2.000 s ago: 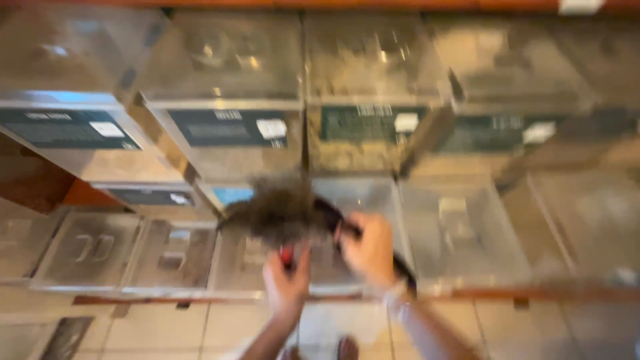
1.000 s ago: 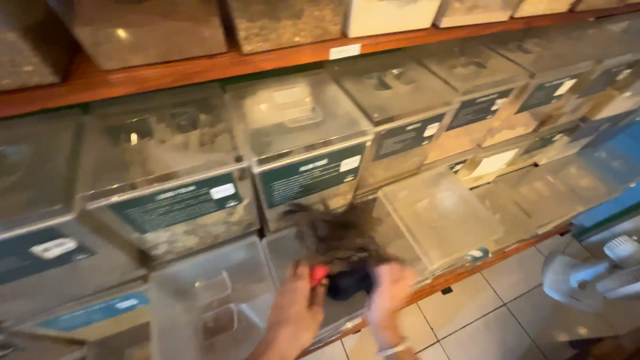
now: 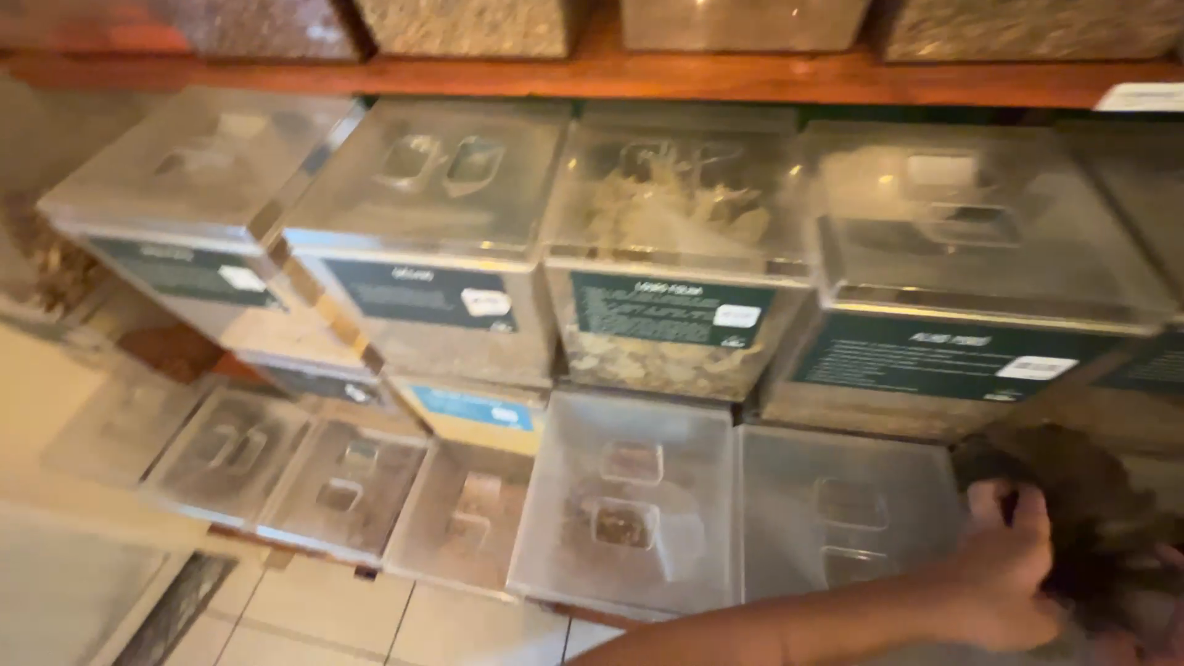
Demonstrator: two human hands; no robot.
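Note:
At the lower right of the head view, my left hand (image 3: 1008,564) has its fingers curled against a dark, fluffy bundle (image 3: 1091,509), which looks like a feather duster. The bundle is blurred and runs toward the right edge. My left forearm reaches in from the bottom, over the lid of a clear plastic bin (image 3: 786,499). Of my right hand (image 3: 1147,643) only blurred skin shows in the lower right corner, beside the bundle; its grip is hidden.
Lidded clear bins with green labels (image 3: 673,310) stand in a row under a red-brown shelf edge (image 3: 592,79). A lower row of bins (image 3: 624,499) juts out in front, above a tiled floor (image 3: 314,601). More filled bins (image 3: 462,23) sit on the upper shelf.
The view has swung, so both hands and the fluffy bundle, near the lower middle before, now lie at the right edge. The red piece seen at my left hand earlier no longer shows.

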